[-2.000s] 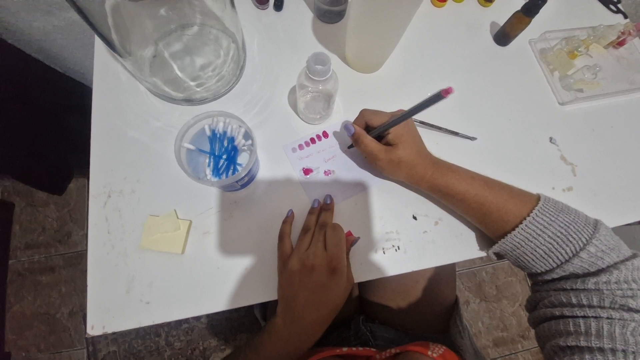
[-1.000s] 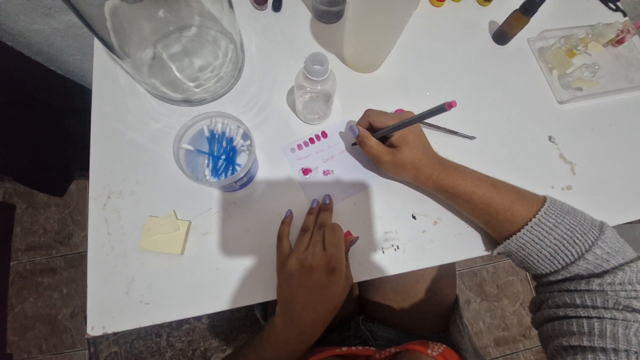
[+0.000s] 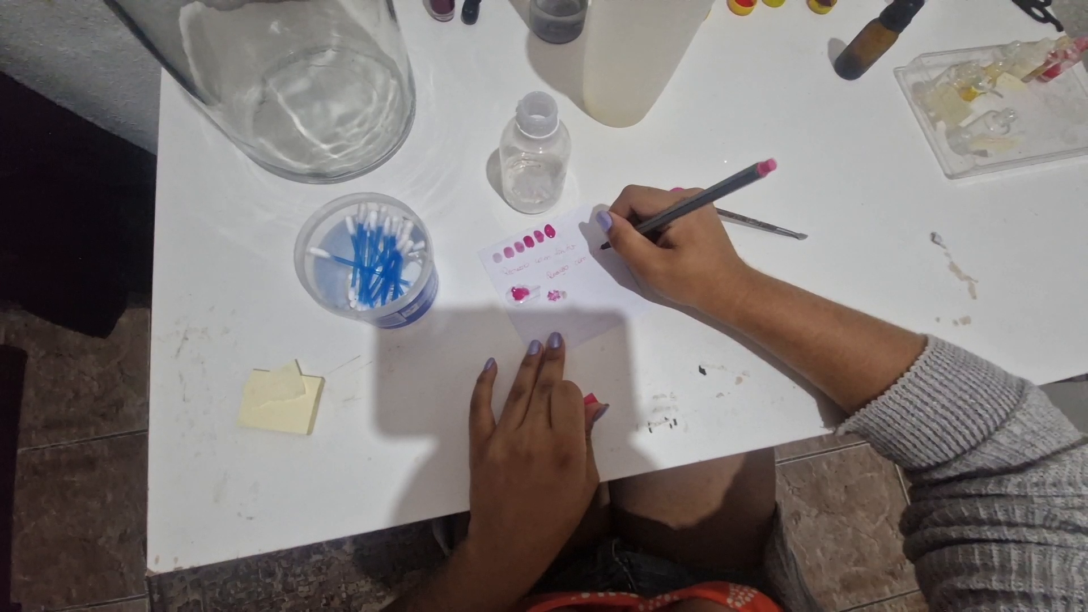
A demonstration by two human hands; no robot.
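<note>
My right hand (image 3: 676, 242) grips a dark fineliner pen (image 3: 705, 197) with a pink end; its tip is at the right side of a small white paper (image 3: 586, 314). The paper bears a row of pink ovals, handwriting and two pink daubs. Two fingertips of my left hand (image 3: 531, 433) rest on the paper's lower edge. A small red thing (image 3: 590, 399), mostly hidden, shows by the left thumb; whether it is held I cannot tell. Beyond the right hand lies a thin metal-tipped tool (image 3: 761, 223), partly covered by the hand. A clear plastic bottle (image 3: 534, 166) stands uncapped behind the paper.
A tub of blue cotton swabs (image 3: 304, 270) stands left of the paper, with a large glass jar (image 3: 323, 127) behind it. Yellow sticky notes (image 3: 280, 412) lie front left. At the back are a pale container (image 3: 637, 64), an amber bottle (image 3: 871, 47) and a clear tray (image 3: 977, 167).
The pen in my right hand has tilted and moved slightly. Faint handwriting on the paper extends a little further right than before. My left hand has stayed in place.
</note>
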